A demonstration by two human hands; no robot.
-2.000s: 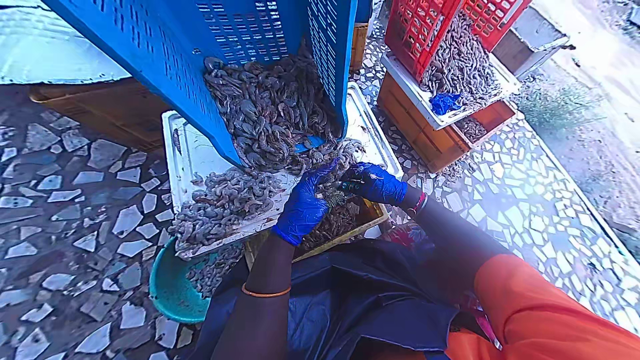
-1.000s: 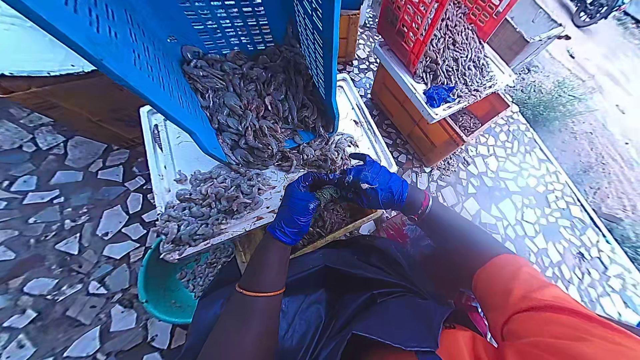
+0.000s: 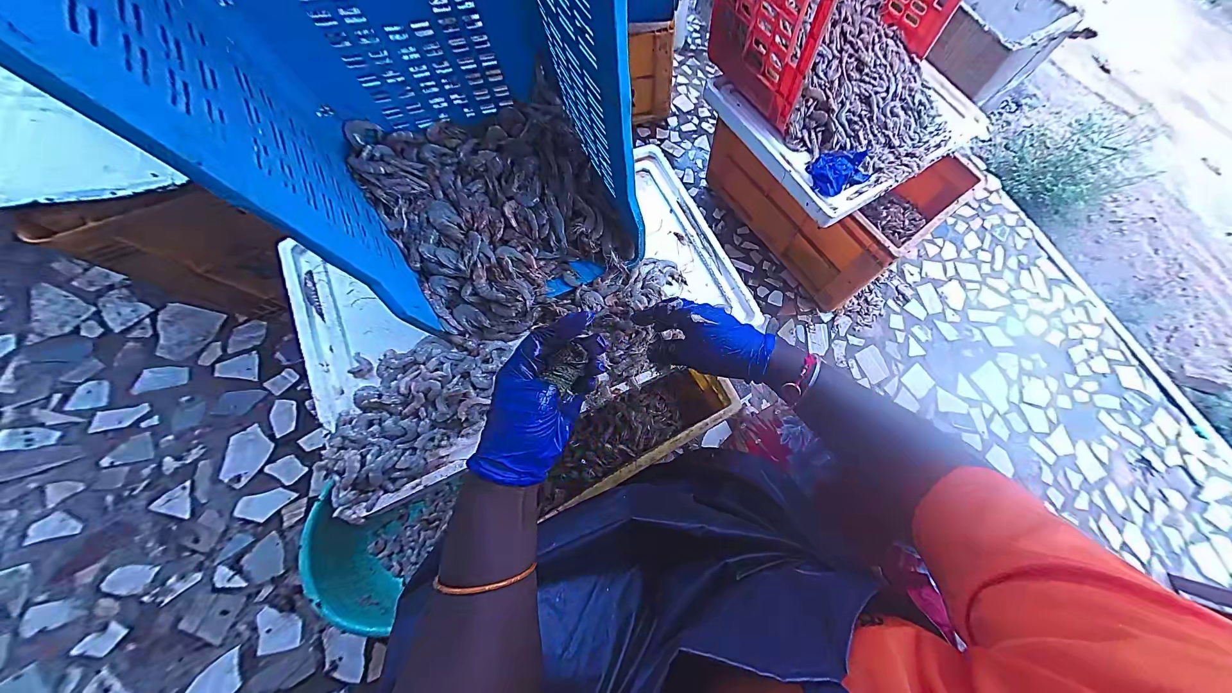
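My left hand (image 3: 535, 404), in a blue glove, is curled around a shrimp (image 3: 566, 366) above the front edge of a white tray (image 3: 674, 207). To its right my right hand (image 3: 710, 339), also gloved, reaches with bent fingers into the shrimp at the tray's edge; whether it grips one cannot be told. A blue perforated crate (image 3: 385, 67) lies tipped on the tray, and whole shrimp (image 3: 481, 212) spill from it. Paler shrimp (image 3: 414, 395) are heaped on the tray's left part. Below my hands, a yellow-rimmed crate (image 3: 717, 409) contains heads and shells (image 3: 626, 423).
A green basin (image 3: 337, 568) with shrimp stands at lower left, partly under the tray. At upper right, a red crate (image 3: 760, 58) and a white tray (image 3: 722, 101) of shrimp rest on an orange crate (image 3: 789, 212). A brown crate (image 3: 173, 250) is at left on the mosaic stone floor (image 3: 183, 414).
My hands, close together one second ago, are now apart, the right one over the shrimp at the tray's right side.
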